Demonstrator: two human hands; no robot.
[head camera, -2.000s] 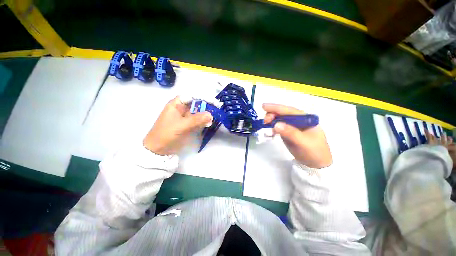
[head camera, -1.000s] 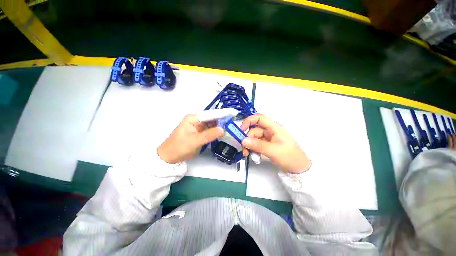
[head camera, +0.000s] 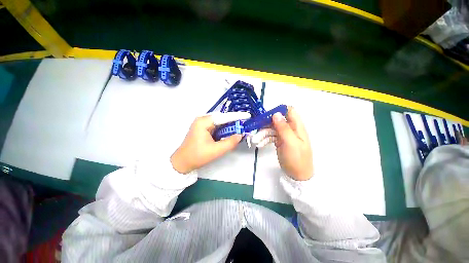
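Note:
A blue wristwatch (head camera: 226, 130) is between my hands at the middle of the bench. My left hand (head camera: 201, 145) pinches its lighter blue patterned strap part near the buckle. My right hand (head camera: 294, 144) holds the dark blue strap end (head camera: 268, 118), which points up and right. The two strap parts meet between my fingers; the watch head is hidden. Whitish covers show on some fingertips. Just behind my hands lies an overlapping pile of open dark blue watches (head camera: 239, 96). Three buckled watches (head camera: 146, 67) stand in a row at the back left.
White sheets (head camera: 329, 154) cover the green bench, with a yellow edge (head camera: 308, 84) behind. At the far right, a neighbour's sleeve (head camera: 446, 180) is beside open watches (head camera: 434, 134) on a white sheet. A brown carton (head camera: 411, 18) is at the top right.
The watch went from spread open between my hands to its strap parts brought together. The watch head, visible a second ago, is now hidden. My right hand has moved left since the earliest frame.

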